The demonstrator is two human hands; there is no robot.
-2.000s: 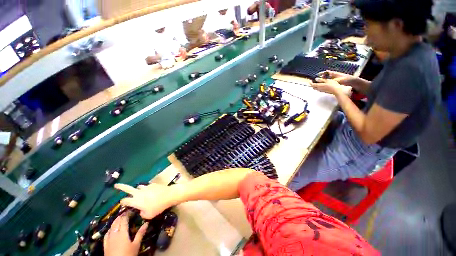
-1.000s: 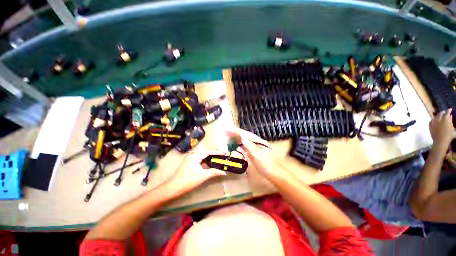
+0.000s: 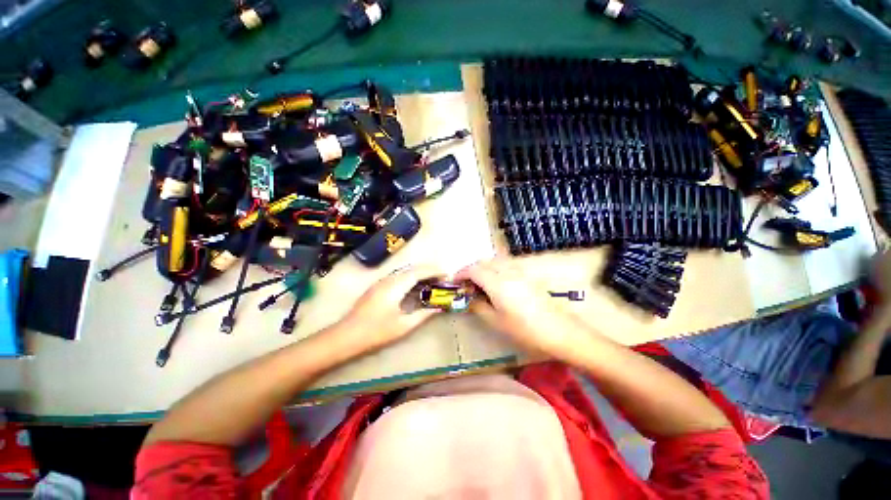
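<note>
A part-built unit (image 3: 445, 296), black with yellow and a pale patch inside, is held between both hands close to the bench's front edge. My left hand (image 3: 389, 305) grips its left end. My right hand (image 3: 493, 301) grips its right end, with fingers partly hiding it. A cable end connector (image 3: 574, 294) lies on the bench just right of my right hand; its cord runs under or behind the hand. The circuit board of the held unit cannot be made out.
A pile of unfinished units (image 3: 283, 195) lies at left, cords towards me. Rows of black housing covers (image 3: 615, 215) stand at right, with a fanned group (image 3: 647, 278) below. The neighbour's heap (image 3: 767, 137) and arm are far right. The green conveyor (image 3: 449, 39) carries units behind.
The view has shifted, now looking more straight down. The held unit has been turned in my hands and drawn closer between them. Its green board no longer shows, and a connector now shows at right.
</note>
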